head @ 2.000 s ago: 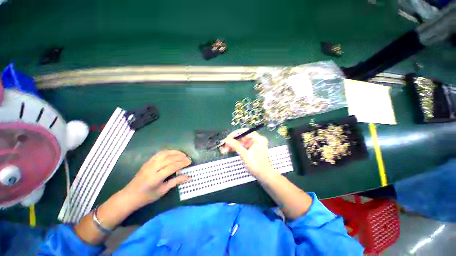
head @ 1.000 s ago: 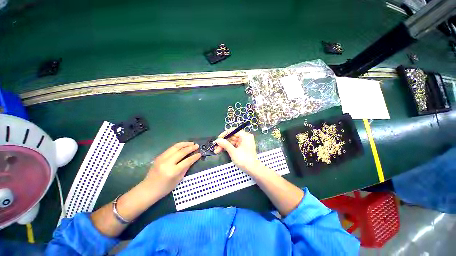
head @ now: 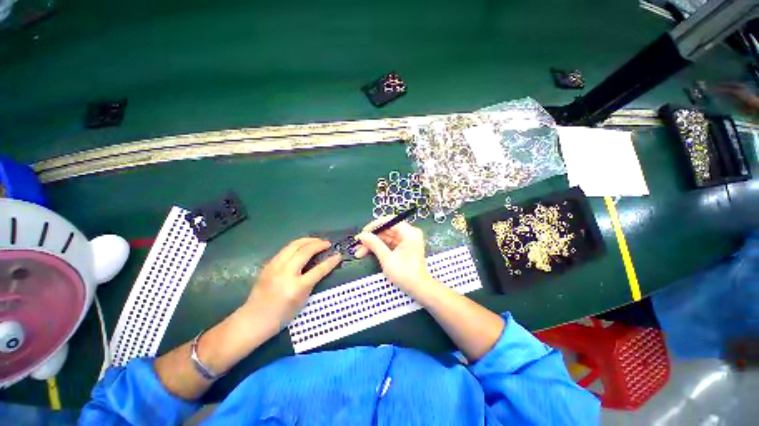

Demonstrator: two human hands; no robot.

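A flat black plastic housing (head: 339, 245) lies on the green bench in front of me. My left hand (head: 289, 273) holds its left side with the fingertips. My right hand (head: 398, 253) holds dark pen-like tweezers (head: 394, 221), with the tip down at the housing's right part. Fingers partly hide the housing, and the fine detail at the tip is too small to tell. A white sheet with rows of dark dots (head: 384, 295) lies just below the hands, partly under the right wrist. Loose metal rings (head: 400, 193) lie behind the right hand.
Black tray (head: 589, 244) of brass pieces and white paper (head: 602, 161) at right. Clear bag (head: 474, 158) of rings by the pale rail (head: 250, 140). Cartoon fan (head: 37, 291), second dot sheet (head: 150, 295) and another housing (head: 218, 216) at left. Black post (head: 620, 86) at upper right.
Both hands have come together at the housing; the left hand was on the bench beside it two seconds ago. In the last second they barely moved. Part-filled housings beyond the rail have shifted right.
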